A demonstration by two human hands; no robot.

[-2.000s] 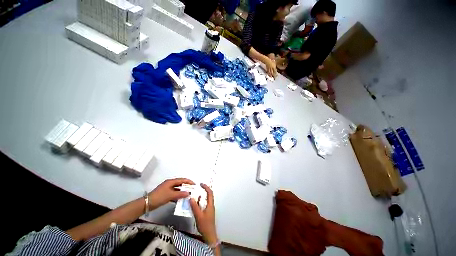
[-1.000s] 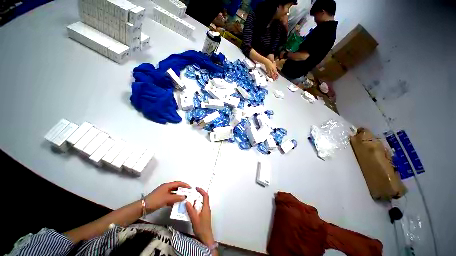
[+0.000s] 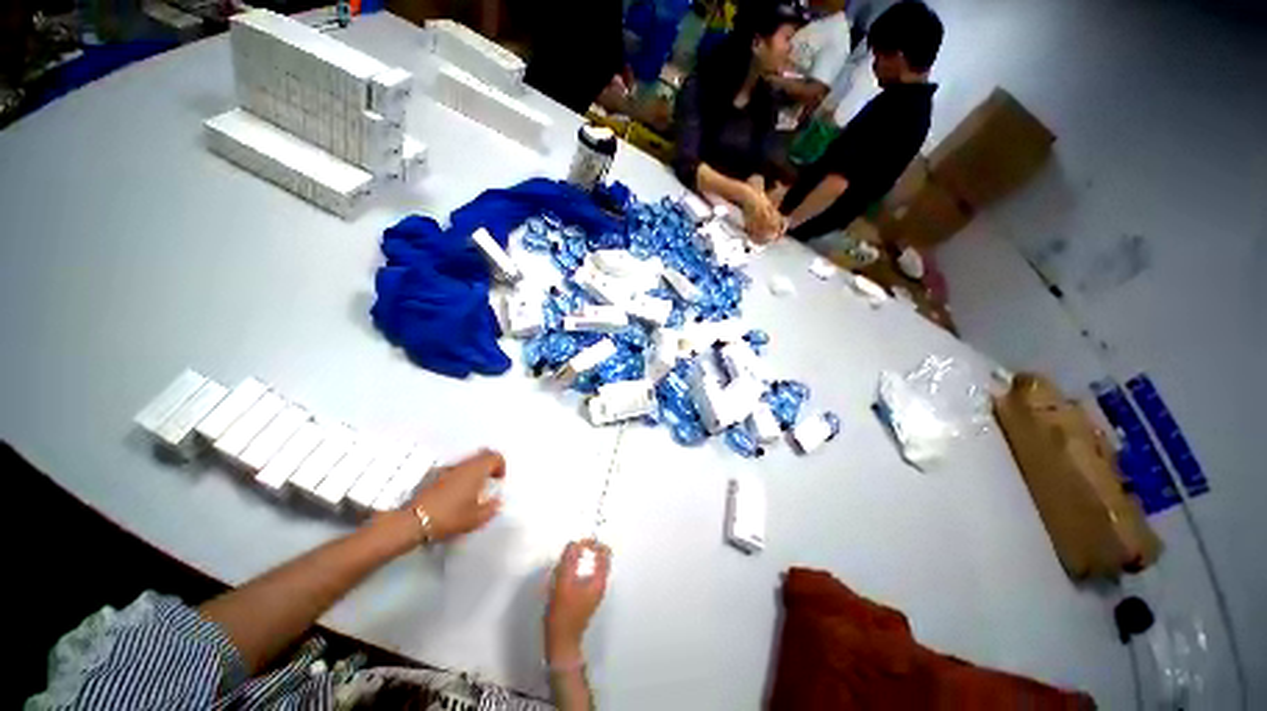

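White retail boxes [image 3: 285, 442] stand side by side in an uneven row at the left. My left hand [image 3: 461, 497] is at the right end of this row, fingers bent over the table; whether it touches or holds a box is unclear. My right hand [image 3: 577, 583] is apart from it, low at the centre, with fingers curled and a small bright white patch at the fingertips. I cannot tell whether that is a held thing or glare. A single white carton [image 3: 745, 514] lies to the right of my hands.
A heap of blue bagged items [image 3: 680, 403] and white boxes is ahead, beside a blue cloth [image 3: 431, 299]. Stacked cartons [image 3: 299, 84] stand far left. Rust-brown cloth [image 3: 862, 653], clear plastic bag [image 3: 928, 410] and brown carton [image 3: 1070, 472] are right. People stand beyond the table.
My hands were together on a white box; now they are apart. My left hand has moved towards the row's right end. That box no longer shows clearly between them. The view has shifted slightly.
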